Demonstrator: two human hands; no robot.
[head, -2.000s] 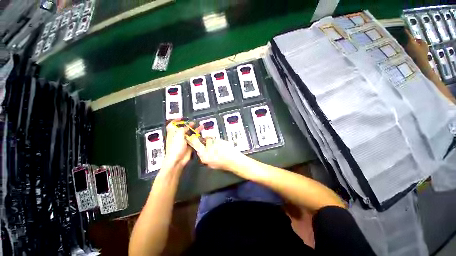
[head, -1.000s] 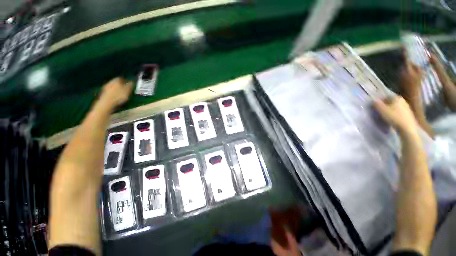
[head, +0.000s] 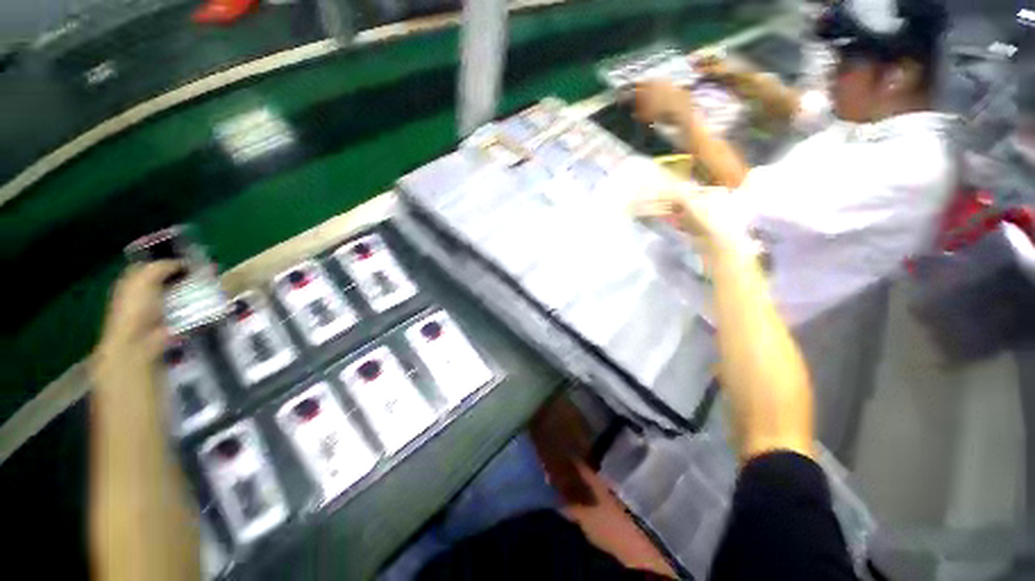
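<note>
My left hand (head: 134, 306) is at the left, holding a phone body (head: 187, 286) with dark screen and white keypad above the blister tray. The clear blister tray (head: 386, 457) holds several phones, white backs up, such as this one (head: 326, 437). My right hand (head: 679, 210) is blurred over the far right part of the housing tray stack (head: 545, 244), which a whitish sheet covers. Something yellow (head: 672, 162) shows just beyond my right hand; I cannot tell whether the hand touches it. Faint frames (head: 556, 134) lie at the stack's far end.
A coworker (head: 846, 193) in a white top and dark cap is at the right, hands at another tray (head: 647, 68). The green belt (head: 329, 148) curves behind the tray, with a pale rail and a metal post (head: 482, 68). Translucent sheets (head: 681, 499) lie low at the right.
The view has swung right. My left hand has taken the phone body from the belt and brought it over the tray. My right hand remains over the stack.
</note>
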